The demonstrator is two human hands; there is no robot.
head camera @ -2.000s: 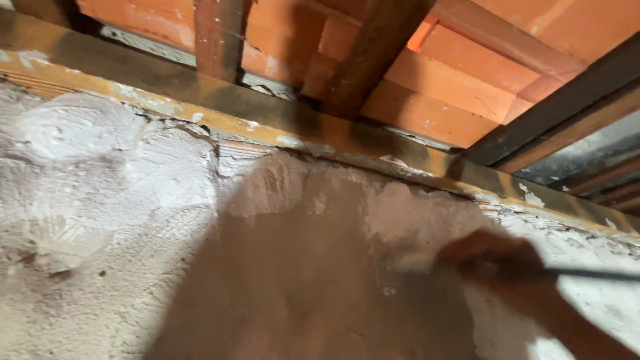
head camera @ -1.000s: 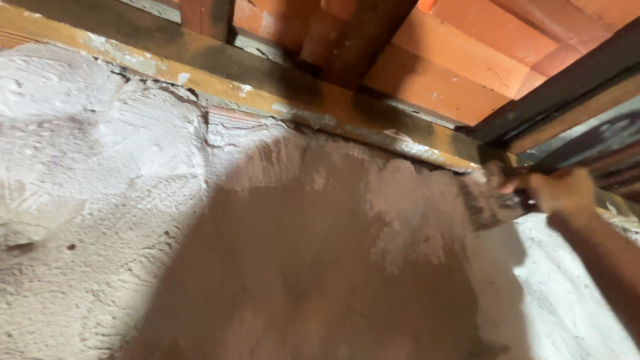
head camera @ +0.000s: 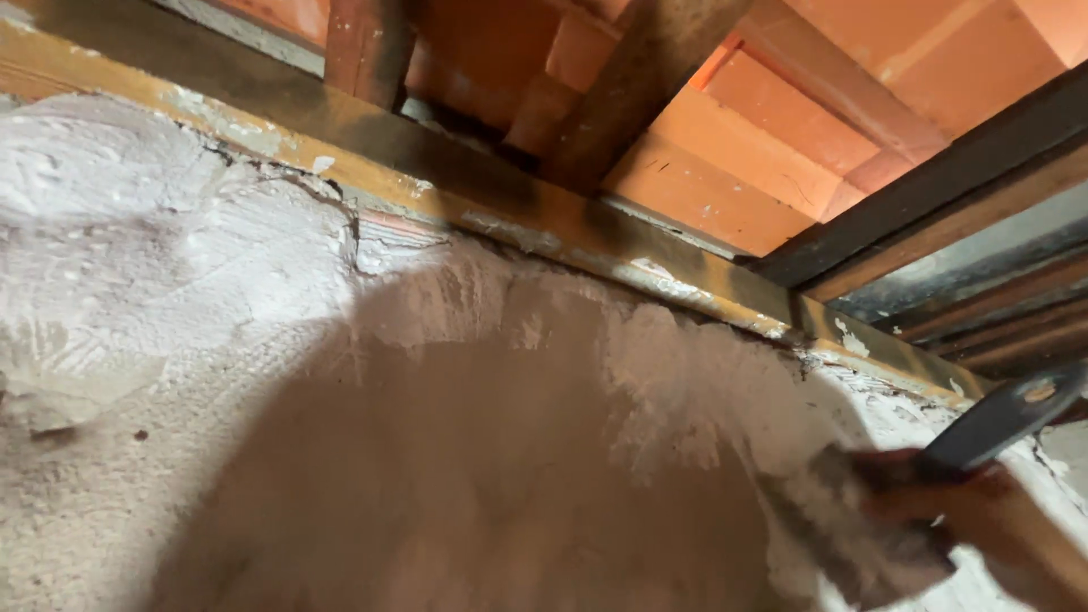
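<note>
My right hand [head camera: 943, 501], blurred at the lower right, is closed around a brush [head camera: 1011, 421] with a dark, flat handle that has a hole near its end. The handle points up and right, and the brush's blurred dark head lies at the wall on the left of my fingers. White, wet-looking coating covers parts of the rough plastered wall [head camera: 212, 272], with streaks of it below the beam. A large brown shadow falls across the middle of the wall. My left hand is out of view.
A yellowish wooden beam [head camera: 510, 204] with white splashes runs along the top of the wall. Dark rafters [head camera: 646, 85] cross above it, under orange clay roof tiles [head camera: 756, 144]. More dark timbers [head camera: 926, 178] slope down at the right, close above my hand.
My right hand was up by the beam one second ago and is now lower on the wall. The brush handle, hidden behind the hand then, now shows above it.
</note>
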